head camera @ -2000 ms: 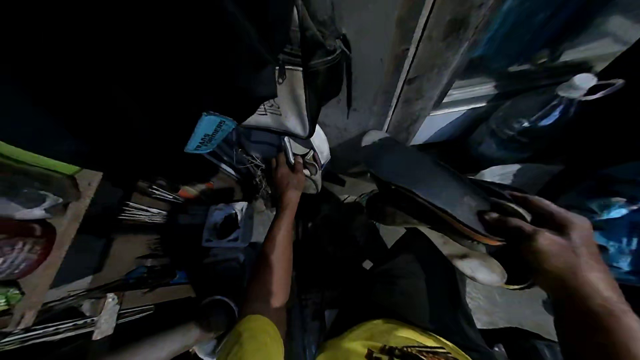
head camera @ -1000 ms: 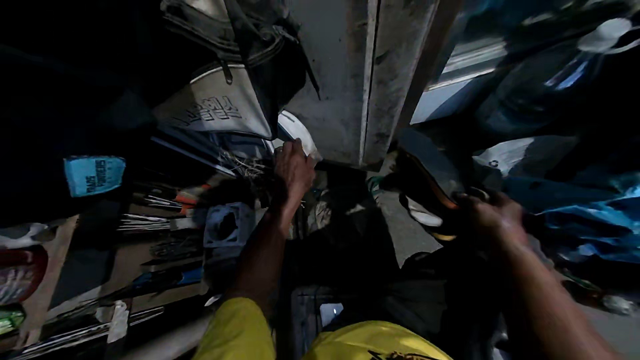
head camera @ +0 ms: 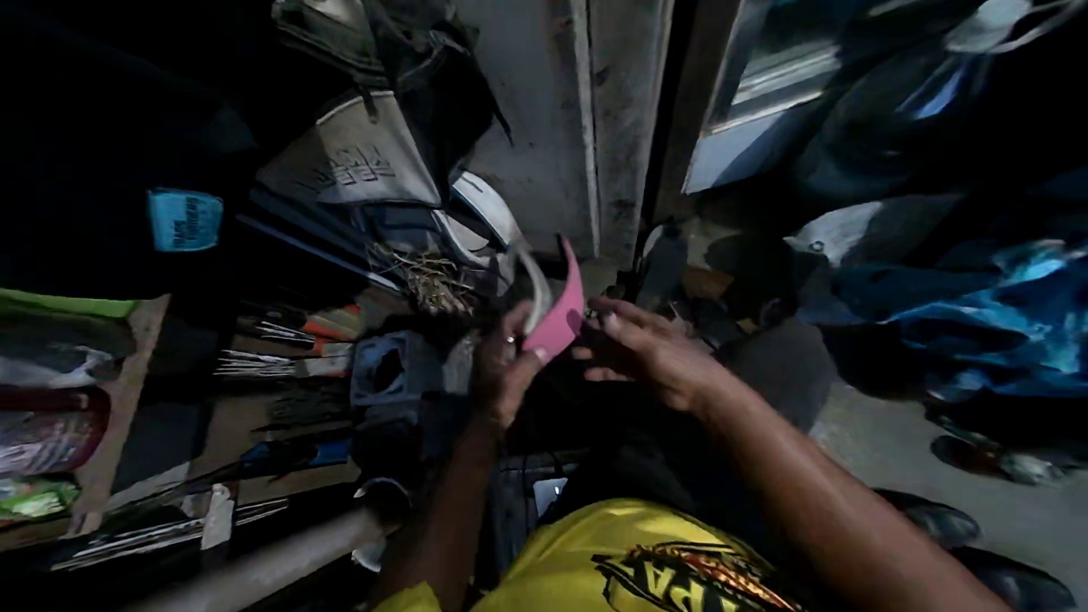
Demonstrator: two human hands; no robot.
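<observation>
My left hand [head camera: 508,365] grips a curved pink strip [head camera: 563,316], perhaps a shoe piece, with its thumb on the lower end. A pale curved strip [head camera: 534,285] rises from the same hand beside the pink one. To the right of the strip, my right hand [head camera: 650,348] has its fingers spread and its palm turned toward it; nothing is seen in its grasp. Behind both hands, a white curved item [head camera: 484,200], apparently part of a shoe, leans by a grey and black bag [head camera: 374,157].
Thin metal tools [head camera: 255,361] and a grey plastic block [head camera: 393,370] lie on the left. Blue plastic bags [head camera: 1003,327] and a large clear bottle [head camera: 892,127] are at the right. Dark shoes [head camera: 931,517] stand on the floor, lower right.
The shoe in my right hand has been let go, and that hand has moved left toward the other. My left hand has come back from the bag area and now holds the pink strip.
</observation>
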